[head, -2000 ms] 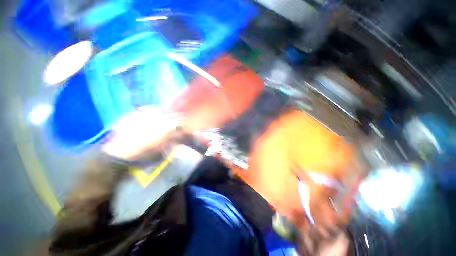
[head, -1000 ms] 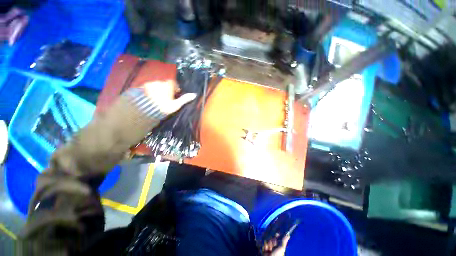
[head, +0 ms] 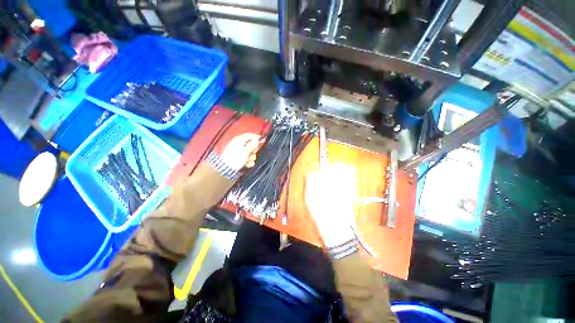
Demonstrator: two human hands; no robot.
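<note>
A bundle of black cables (head: pixel 268 170) with silver ends lies on the orange-red board (head: pixel 400 249). My left hand (head: pixel 243 150) rests at the bundle's left edge, fingers curled; whether they grip a cable is unclear. My right hand (head: pixel 331 192) is over the board, right of the bundle, washed out by glare. A narrow metal strip (head: pixel 323 144) shows just beyond its fingers; its grip is hidden. A loading bar (head: pixel 392 189) lies on the board's right side. A pale curved handle (head: pixel 364 243) shows beside my right wrist.
The press's steel plate (head: pixel 378 53) and guide post (head: pixel 288 41) stand behind the board. A dark blue basket (head: pixel 217 82) and light blue basket (head: pixel 85 180), both holding cables, are left. A blue tray (head: pixel 482 208) and heaped cables (head: pixel 523 236) are right. A blue tub (head: pixel 66 233) is low left.
My right hand has moved up from over the blue tub at the bottom onto the board. My left hand remains by the cables. The view has shifted, showing more of the press.
</note>
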